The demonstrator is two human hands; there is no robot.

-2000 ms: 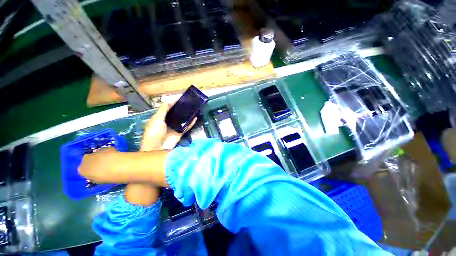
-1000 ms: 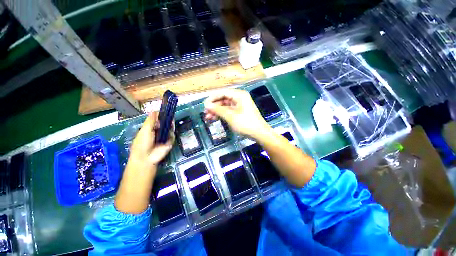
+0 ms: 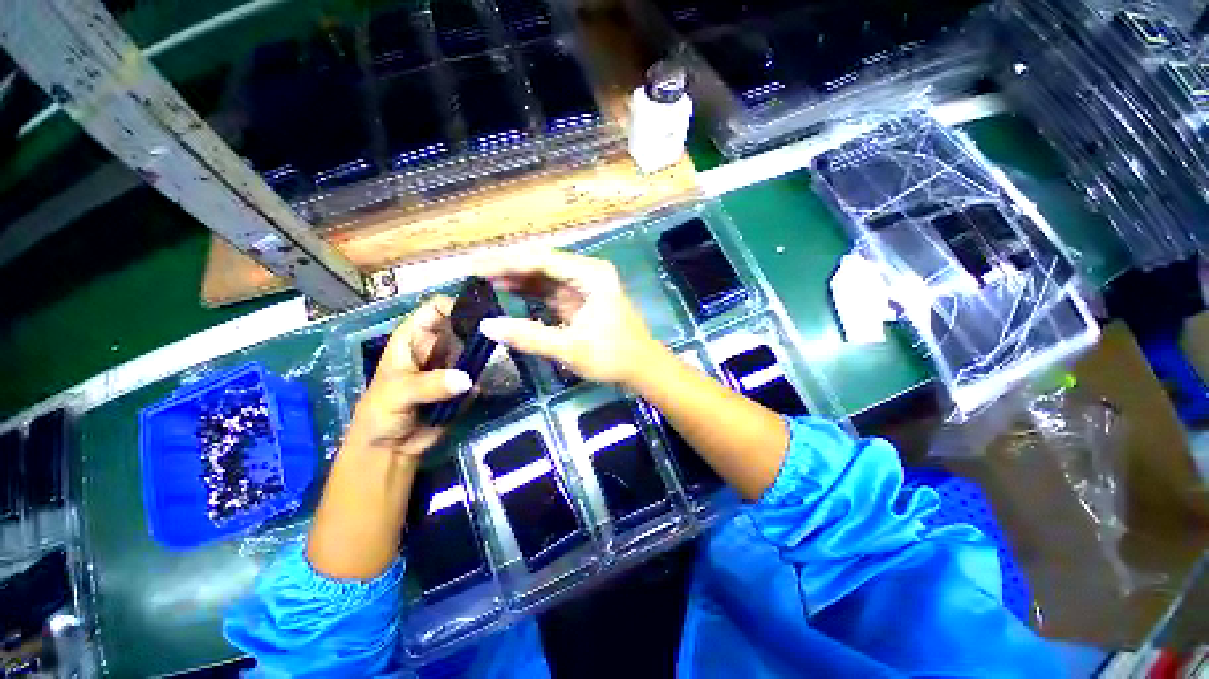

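Observation:
My left hand (image 3: 404, 385) holds a black phone unit (image 3: 471, 338) upright on its edge above the clear tray (image 3: 593, 547). My right hand (image 3: 583, 318) is at the unit's upper end, with thumb and fingertips touching it. Whether a small part is between those fingertips cannot be told. Black phone units lie in the tray's pockets, some with a pale glare band. The blue parts bin (image 3: 166, 458), with many tiny dark and pale parts, sits left of the tray.
A white bottle (image 3: 659, 126) stands on the wooden board (image 3: 438, 232). A metal upright (image 3: 199, 153) slants at the left. White scrap (image 3: 862, 299) and a film-wrapped tray (image 3: 961, 252) lie at the right. Another clear tray (image 3: 80, 517) is at far left. An open cardboard box (image 3: 1061, 491) is lower right.
My right hand went from the blue bin across to above the tray, then moved left onto the phone unit. My left hand still holds the unit, now turned on edge.

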